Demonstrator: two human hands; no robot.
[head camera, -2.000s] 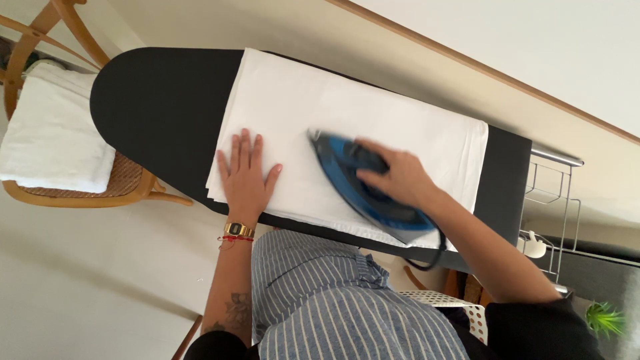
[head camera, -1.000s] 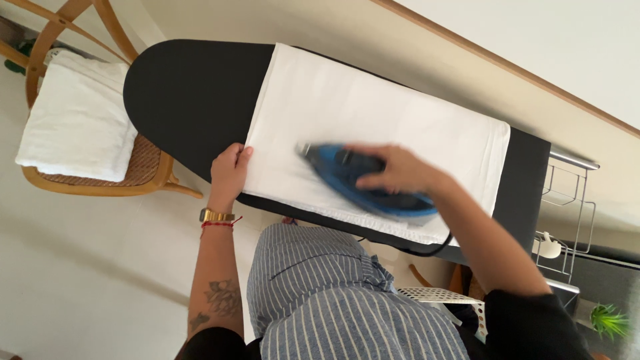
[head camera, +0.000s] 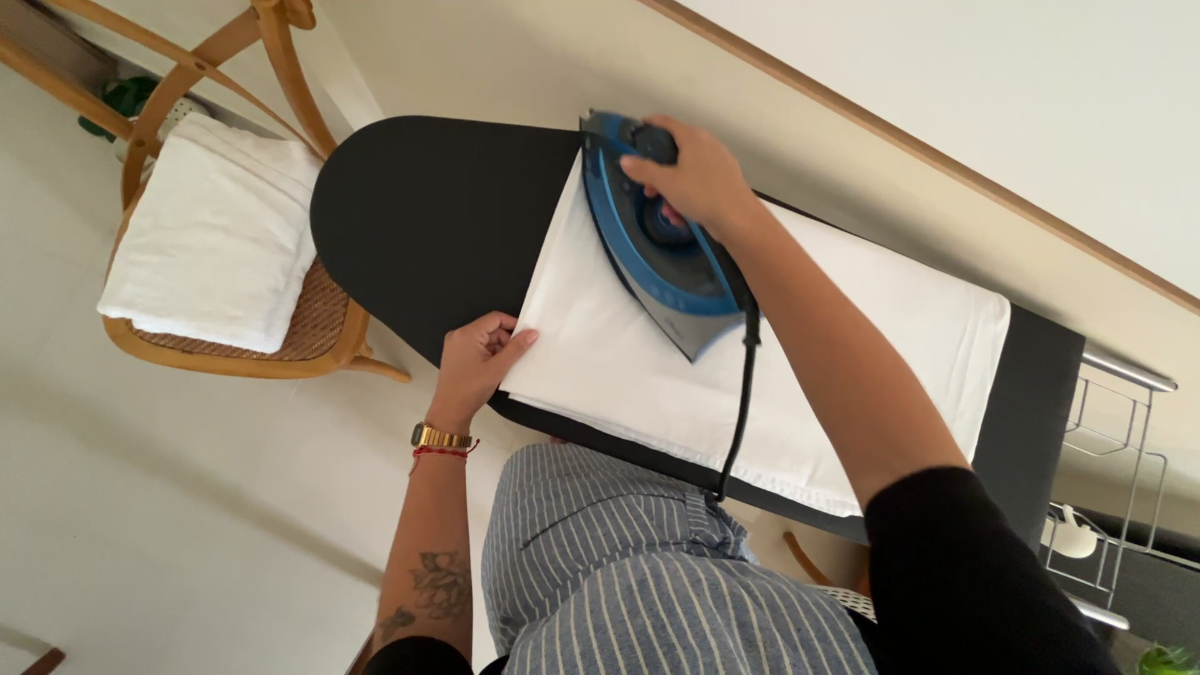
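My right hand (head camera: 698, 178) grips the handle of a blue and grey steam iron (head camera: 623, 220), whose tip reaches the far left corner of a folded white cloth (head camera: 881, 281). The cloth lies flat on a black ironing board (head camera: 441, 206). With thumb and fingers, my left hand (head camera: 483, 361) pinches the left edge of the cloth near the board's front side. A black cord (head camera: 745, 403) hangs from the iron's heel across the cloth and over the board's front edge. The iron's soleplate is hidden beneath its body.
On the left, a wooden chair (head camera: 234, 367) with a woven seat holds a folded white towel (head camera: 220, 234). A wall (head camera: 525, 56) runs along the board's far side. The board's metal wire rack (head camera: 1125, 469) is at the right, and a green plant (head camera: 1167, 659) shows at the lower right.
The iron in my right hand has moved from the middle of the cloth to its far left corner and turned. My left hand went from lying flat on the cloth to pinching its left edge.
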